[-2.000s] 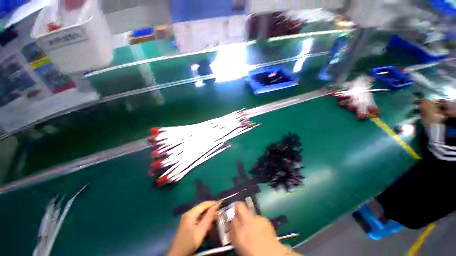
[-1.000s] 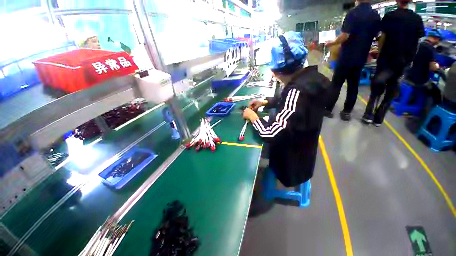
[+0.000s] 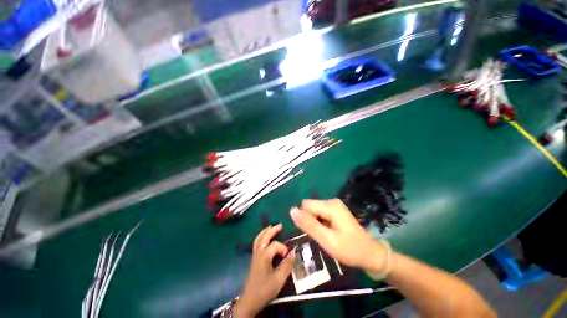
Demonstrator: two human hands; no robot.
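Note:
My left hand (image 3: 266,270) is at the bottom centre, its fingers curled beside a small white card (image 3: 311,271) with grey pieces on it. My right hand (image 3: 341,235) is over the card's upper right, thumb and fingertips close together. A thin pale line shows between the hands; blur hides whether either hand grips it. A white cable (image 3: 336,293) lies across below the card, its left part passing by my left wrist. Black tape surrounds the card. A heap of small black connector housings (image 3: 376,189) lies just beyond my right hand.
A fanned pile of white cables (image 3: 267,164) with red ends lies beyond my hands. A few white cables (image 3: 104,279) lie far left. A metal rail (image 3: 140,189) crosses behind, with a blue bin (image 3: 359,78) beyond it. Another red-ended bundle (image 3: 488,90) is far right.
The view swung to the right along the line and the neighbouring worker, then came back to the bench. Since the oldest frame, my right hand has moved up from the card.

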